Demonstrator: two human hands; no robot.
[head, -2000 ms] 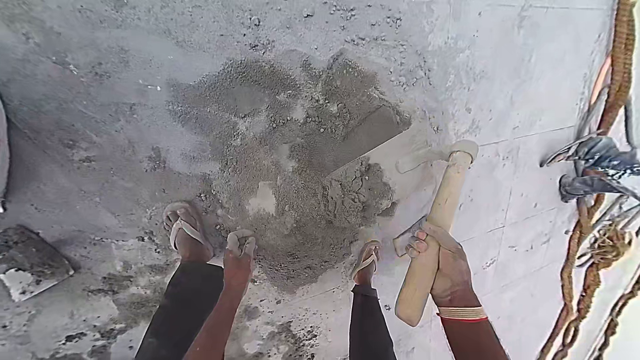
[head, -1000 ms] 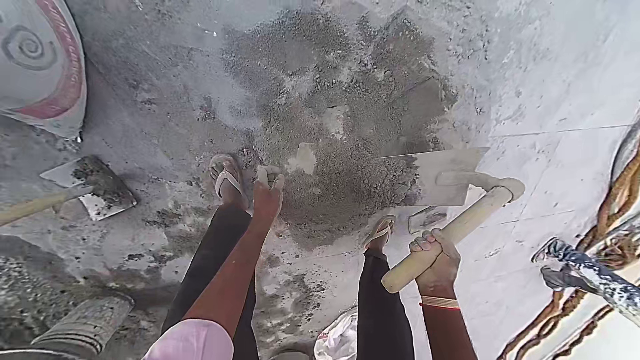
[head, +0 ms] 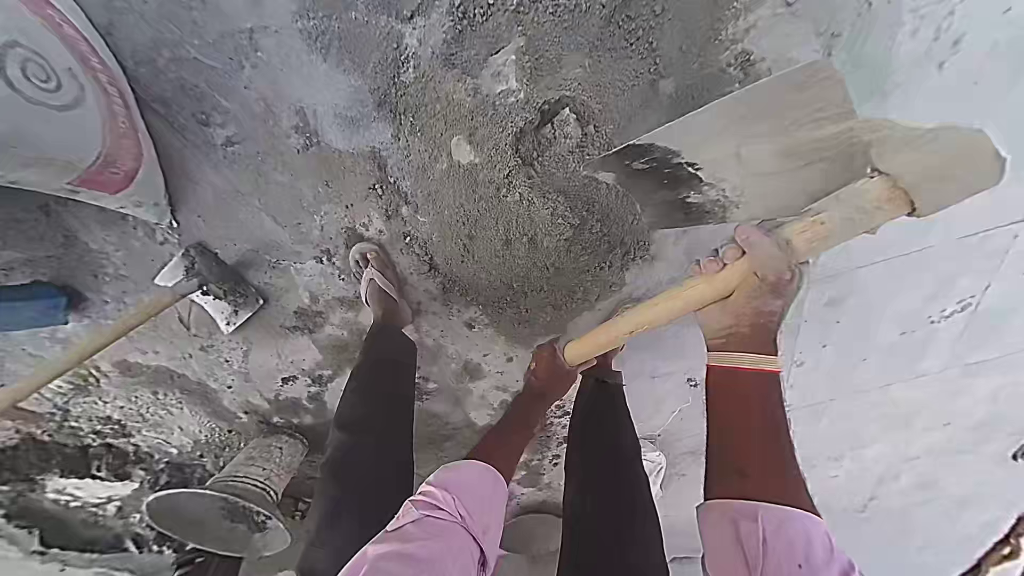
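Observation:
A hoe with a broad metal blade [head: 768,152] and a thick wooden handle [head: 656,314] lies across the right half of the head view. My left hand [head: 552,368] grips the lower end of the handle. Closer to the blade, my right hand [head: 748,280] is wrapped around the same handle, with a band at its wrist. The blade's dark, smeared edge meets the right side of a heap of grey sand or mortar mix [head: 528,240]; whether it is sunk in cannot be told. Small pale lumps show on the heap.
A second hoe [head: 212,288] lies on the floor at left, near a blue object [head: 34,306]. A white sack with a red band [head: 80,104] is at the upper left. A metal pan or bucket [head: 220,520] stands lower left. My sandalled foot [head: 380,284] is beside the heap.
My left hand has come from beside the heap to the handle's lower end and closed on it. My right hand still holds the handle. The view has shifted.

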